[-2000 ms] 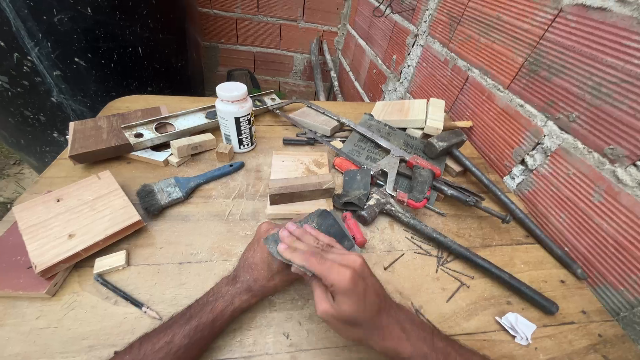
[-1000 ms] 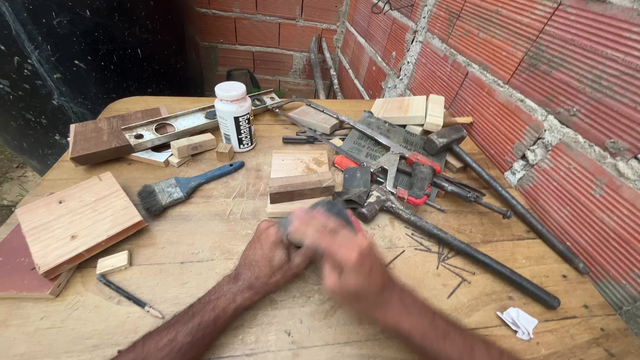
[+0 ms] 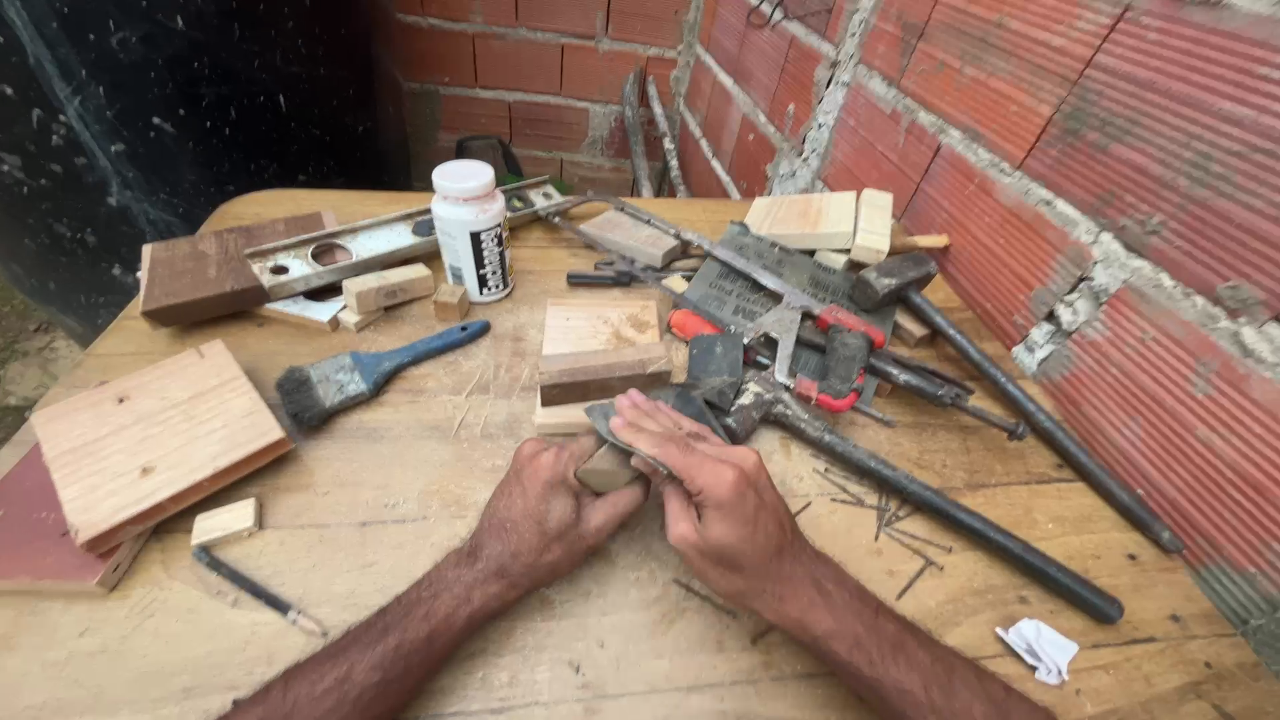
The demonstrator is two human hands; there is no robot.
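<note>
My left hand [image 3: 550,505] grips a small wooden block [image 3: 606,470] near the middle of the table. Over that block my right hand [image 3: 705,480] presses a folded piece of dark sandpaper [image 3: 602,418], fingers stretched along it. Just beyond my hands lie stacked wood pieces, a dark-edged one [image 3: 605,372] among them. To their right are a hacksaw [image 3: 785,330] with a red and black handle, a hammer with a metal pipe handle [image 3: 930,500] and a larger sheet of sandpaper [image 3: 735,285]. Much of the held block is hidden by my fingers and the sandpaper.
A blue-handled paintbrush [image 3: 375,372], a white bottle [image 3: 472,235], a metal level [image 3: 340,252] and a wooden board [image 3: 160,440] lie or stand to the left. Loose nails [image 3: 890,515], a second hammer [image 3: 1040,400] and crumpled paper [image 3: 1038,648] are at right, beside a brick wall [image 3: 1170,380].
My right hand and the sandpaper have shifted over the block, whose end now shows between my hands. My left hand has stayed in about the same place.
</note>
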